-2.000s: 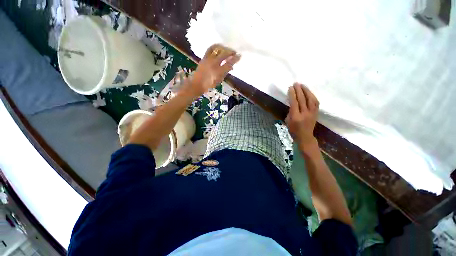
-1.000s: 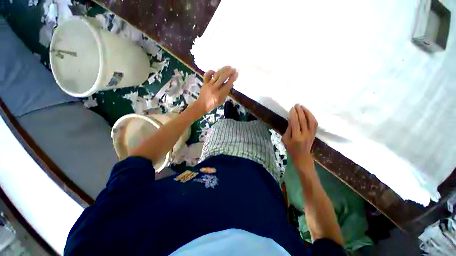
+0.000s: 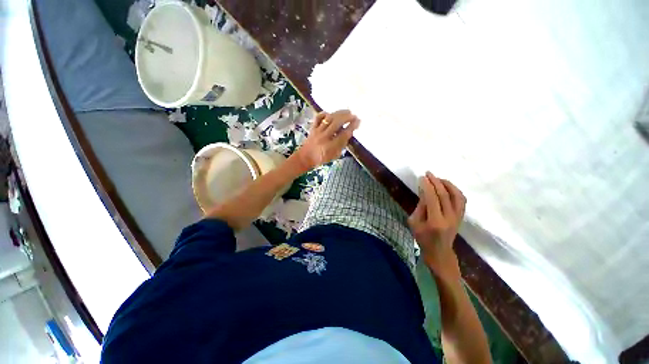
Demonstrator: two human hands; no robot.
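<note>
A large white fabric lay [image 3: 526, 121] with ragged edges covers much of the dark brown table [image 3: 292, 35]. My left hand [image 3: 329, 141] is at the lay's near edge on the left, fingers bent, fingertips at the cloth. My right hand [image 3: 438, 213] is further right on the same edge, fingers together and bent over it. Whether either hand pinches the cloth or holds a pin is too small to tell. The lay's near edge hangs in a soft fold right of my right hand.
A large cream bucket [image 3: 235, 67] with a thin item inside and a smaller cream bucket [image 3: 220, 178] stand on the green floor among white scraps [image 3: 267, 128]. A grey-sided, white-topped table [image 3: 67, 163] is at left. A grey object [image 3: 642, 126] is cut off at the right edge.
The view has turned, so the lay and buckets sit further right and the pin box has left the picture. Both hands remain at the lay's near edge.
</note>
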